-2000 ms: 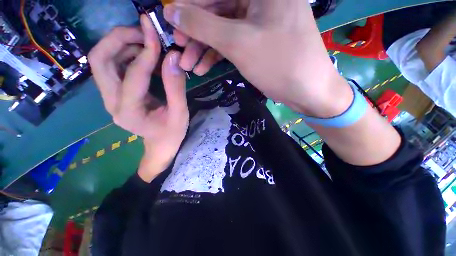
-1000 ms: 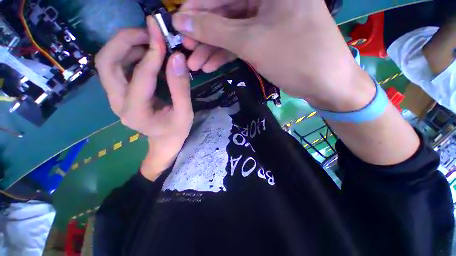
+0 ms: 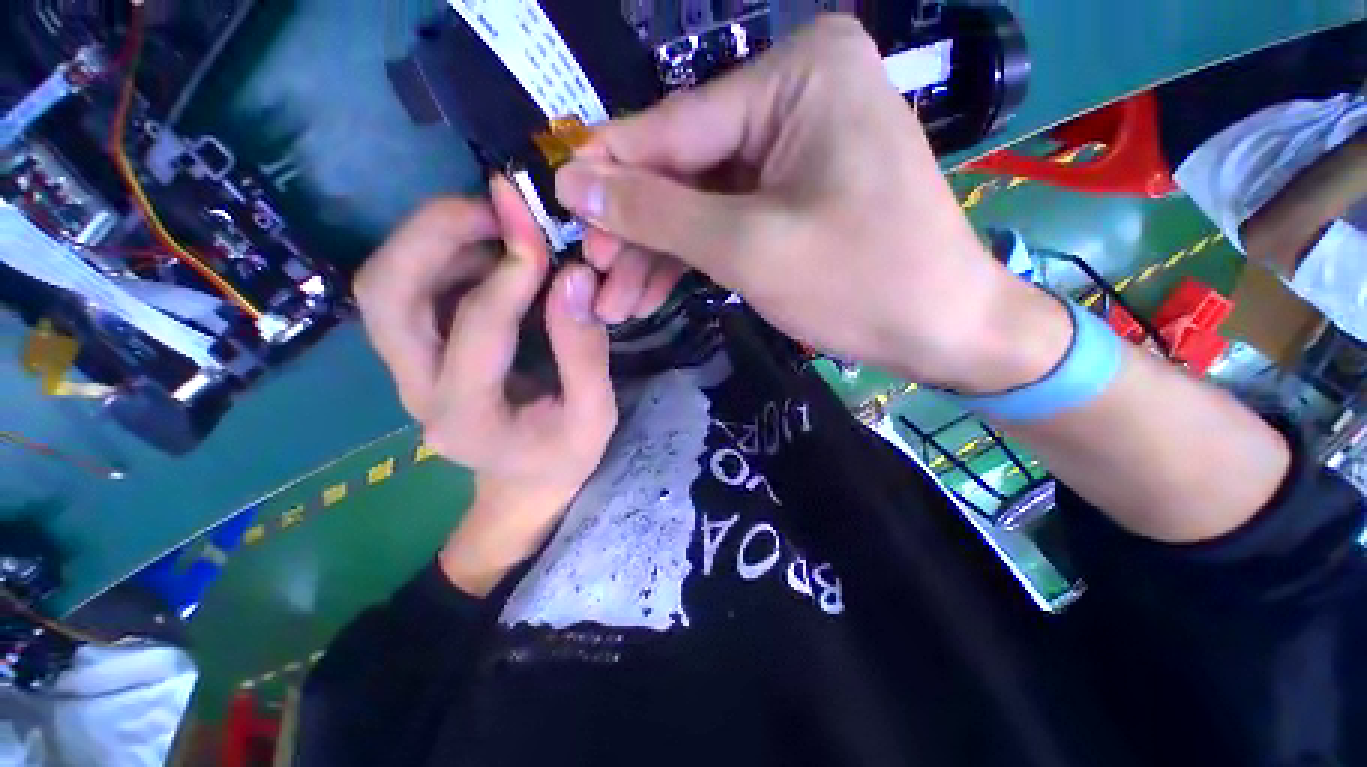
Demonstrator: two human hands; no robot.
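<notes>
A black unit (image 3: 442, 93) lies at the top centre, with a circuit board and a round barrel (image 3: 993, 72) at its right. A white ribbon cable (image 3: 528, 57) runs down over it to an amber tab (image 3: 564, 141). My right hand (image 3: 817, 225) pinches the ribbon's end at this tab with thumb and index finger. My left hand (image 3: 495, 352) has its thumb and index finger at the unit's edge, on either side of a pale connector strip (image 3: 537, 207). The ribbon's tip is hidden by my right fingers, so I cannot tell whether it sits in the connector.
Another open black unit (image 3: 240, 247) with a white ribbon, an amber tab and red and yellow wires lies on the green bench mat (image 3: 293, 405) at left. Red stools (image 3: 1102, 147) stand beyond the bench edge. A white-clothed person (image 3: 1252, 143) is cut off at upper right.
The view has shifted, so more of the black unit, ribbon, amber tab and barrel shows. Both hands sit lower in the picture and stay close together at the connector.
</notes>
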